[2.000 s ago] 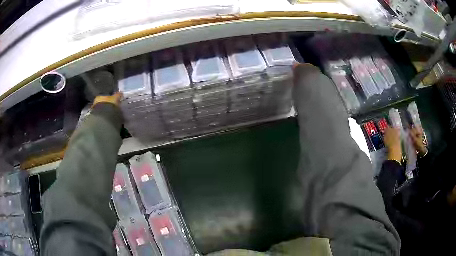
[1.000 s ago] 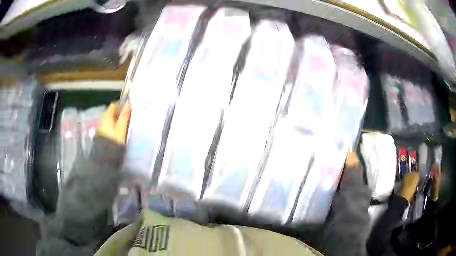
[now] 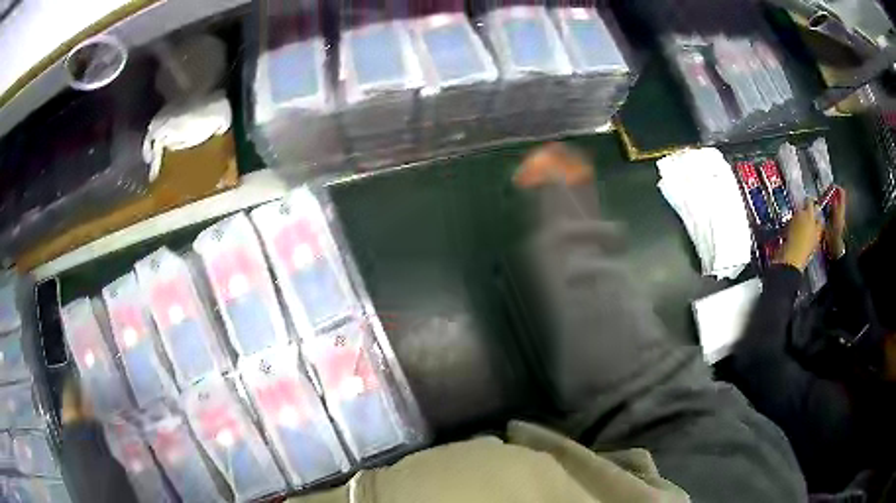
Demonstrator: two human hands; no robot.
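Note:
A clear blister tray (image 3: 398, 388) lies at the left of the green bench, with two rows of bagged phones (image 3: 236, 280) showing pink-red and blue-grey through frosted sleeves. My left hand (image 3: 74, 401) is small and blurred at the tray's left edge; its grip is unclear. My right hand (image 3: 552, 167) is blurred over the green mat, just in front of the tray stack (image 3: 442, 113) and apart from it; its fingers cannot be made out. The stack stands at the bench rear with pale phones in its top pockets.
A smartphone (image 3: 49, 321) lies at the left beside more loaded trays (image 3: 20, 393). White cloths (image 3: 705, 211) lie at the right. Another person's hands (image 3: 806, 236) handle phones there. A tray of bagged phones (image 3: 737, 88) is at the rear right. A shelf edge (image 3: 147, 22) crosses the upper left.
The loaded tray held up between my hands a second ago is no longer in them. My left hand has moved left and down, my right hand inward and up. The full left tray is now uncovered.

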